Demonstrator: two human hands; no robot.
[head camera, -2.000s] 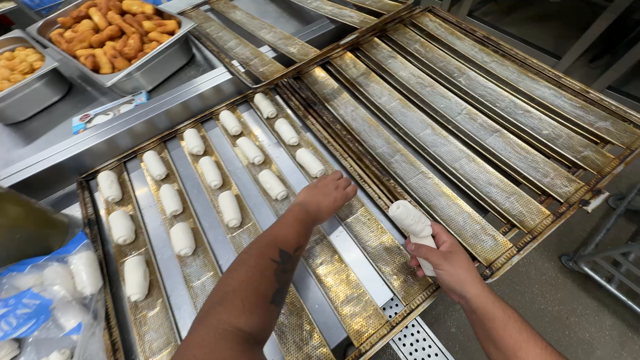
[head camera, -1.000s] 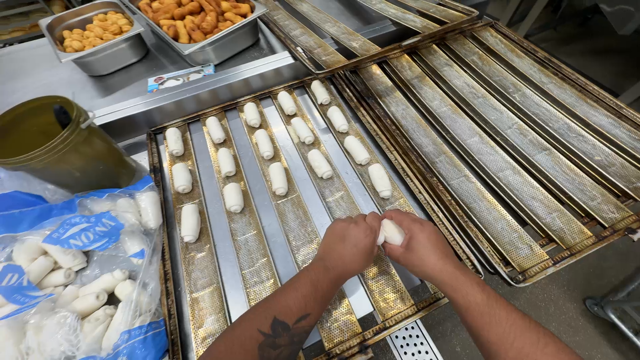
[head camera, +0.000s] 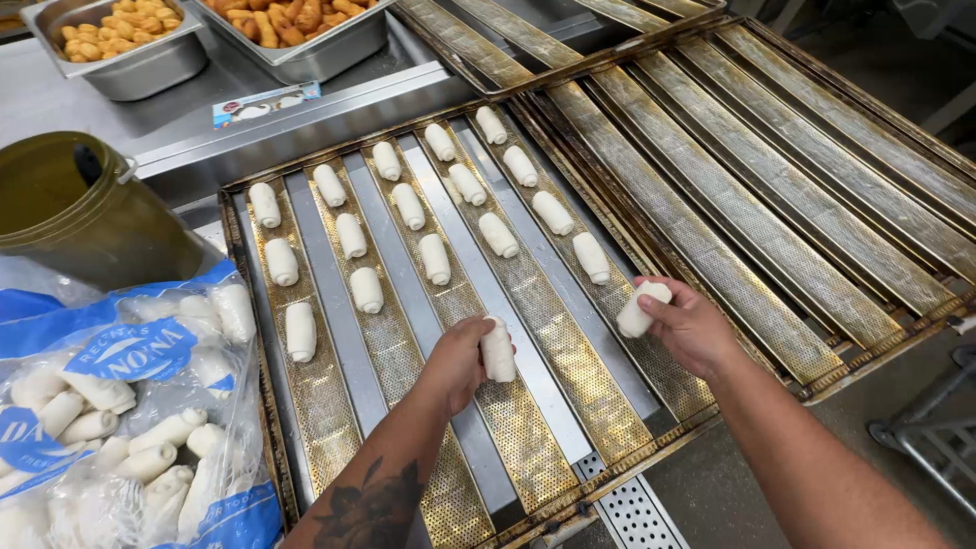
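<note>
My left hand (head camera: 457, 362) holds a white dough roll (head camera: 498, 351) between thumb and fingers, over the front part of a perforated baking tray (head camera: 328, 396) with grooved channels. My right hand (head camera: 686, 320) grips a second dough roll (head camera: 643, 308) at the tray's rightmost channel, just below the lowest roll (head camera: 591, 258) there. Several more dough rolls, such as one at the left (head camera: 300, 332), lie in the far halves of the five channels, spaced apart lengthwise. A clear and blue plastic bag (head camera: 145, 335) of dough rolls lies left of the tray.
More channelled trays (head camera: 762, 213) adjoin at the right and at the back (head camera: 488, 46). An olive bucket (head camera: 91, 213) stands behind the bag. Steel pans (head camera: 152, 72) (head camera: 320, 57) of browned fried pieces and a printed packet (head camera: 267, 103) sit on the steel counter. Metal tubing (head camera: 930, 435) is at lower right.
My hands, together around dough one second ago, are now apart with a roll in each. Two seconds ago my left hand was at the tray's right channel, which now has a line of rolls.
</note>
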